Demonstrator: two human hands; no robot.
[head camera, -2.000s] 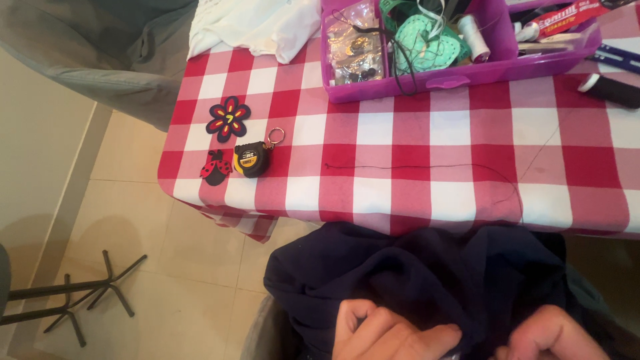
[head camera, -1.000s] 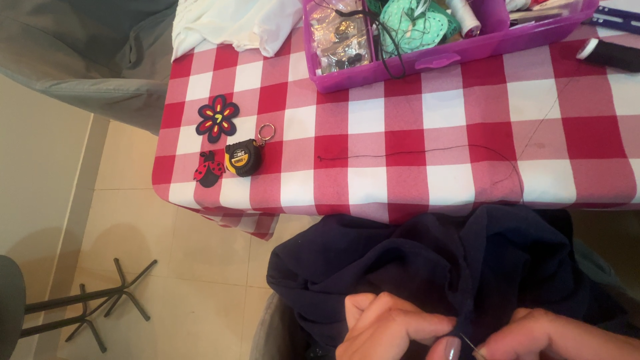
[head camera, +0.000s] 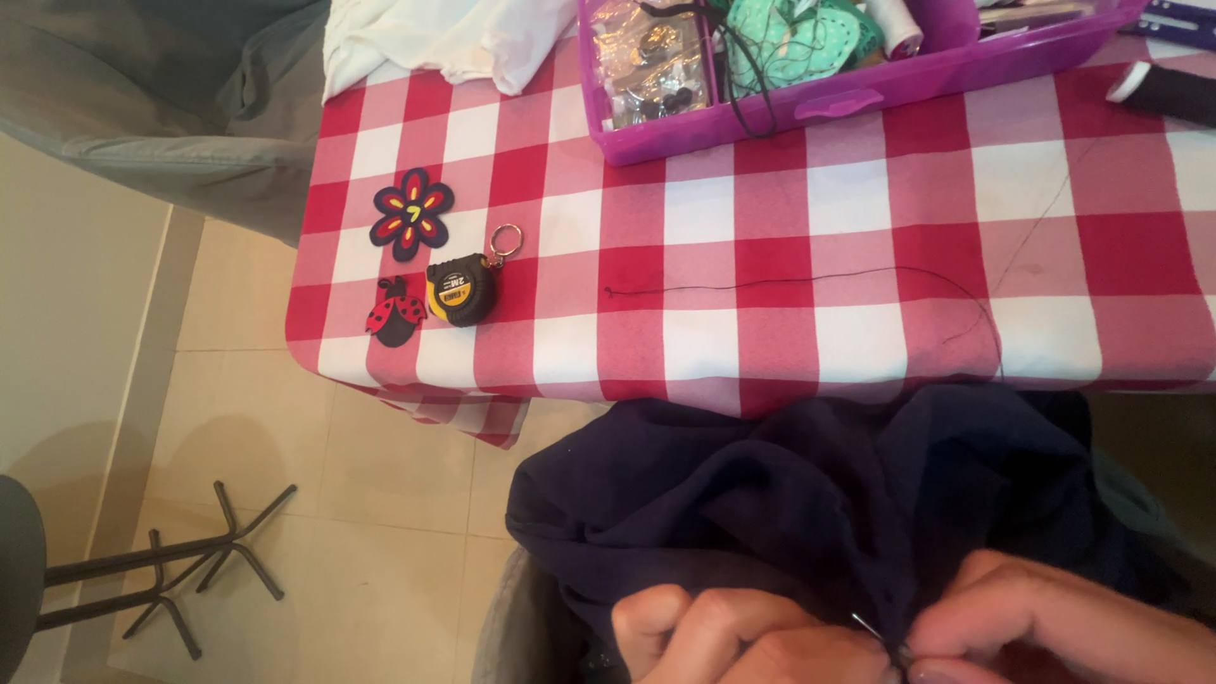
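Observation:
Navy blue fabric (head camera: 703, 503) lies bunched below the table edge at the lower right. My left hand (head camera: 750, 636) grips a fold of it at the bottom of the view. Close against it, my right hand (head camera: 1035, 617) pinches the same fold with thumb and finger. The tip of a sewing needle (head camera: 865, 626) sticks up between the two hands; its other end is hidden at the fingers. A dark thread (head camera: 807, 278) runs over the tablecloth and down toward the fabric.
On the red and white checked tablecloth (head camera: 703, 218) are a purple sewing box (head camera: 665, 144), a spool of black thread (head camera: 1168, 93), a small tape measure (head camera: 463, 290), a flower patch (head camera: 411, 215), a ladybug patch (head camera: 395, 313) and white cloth (head camera: 446, 38). Grey chairs (head camera: 190, 161) stand at left.
The needle has come into sight between my hands since two seconds ago, and it now points up to the left. Both hands stay close together at the fabric.

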